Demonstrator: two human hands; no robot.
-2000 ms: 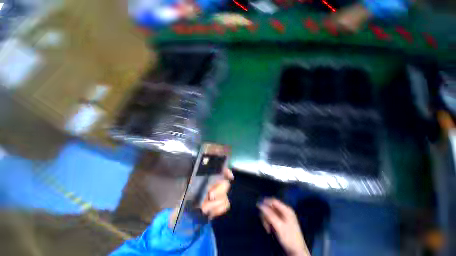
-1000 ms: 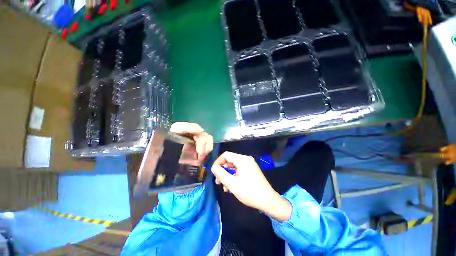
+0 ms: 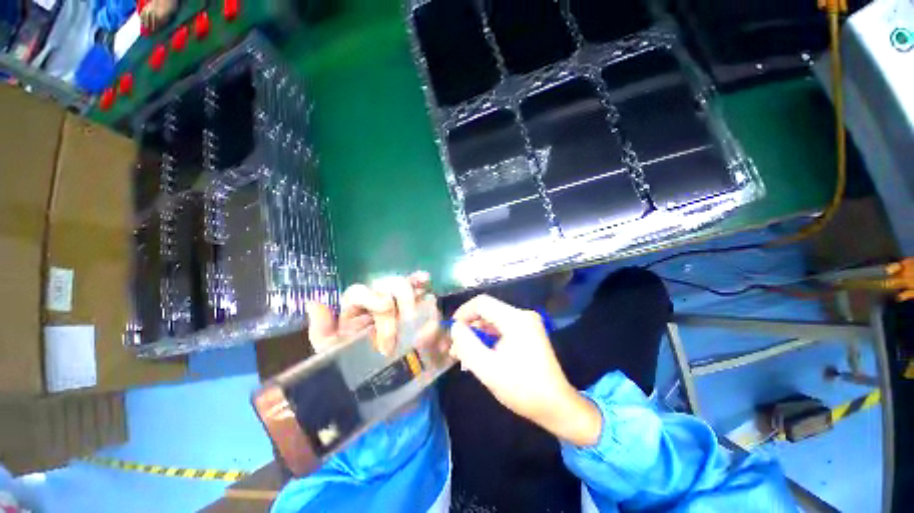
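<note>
A phone display module (image 3: 346,396), with a metallic back, a dark patch and a small orange area, is held tilted above my lap, back side up. My left hand (image 3: 376,316) grips it by its upper edge. My right hand (image 3: 511,356) is at the module's right end, thumb and forefinger pinched together at its edge; whether they hold something is too small to tell. A blue item shows at the right fingers. A clear blister tray (image 3: 591,78) with black modules in its pockets lies on the green bench (image 3: 376,150).
A tall stack of filled blister trays (image 3: 301,220) stands on the left, beside a brown carton (image 3: 90,220). Red parts (image 3: 157,57) line the far green strip. A white machine (image 3: 887,90) and a yellow-orange cable (image 3: 840,130) are on the right. A metal frame (image 3: 752,341) is below.
The module has turned, its right end now higher and its left end lower. My right fingers have come up to its right edge. The view has shifted slightly.
</note>
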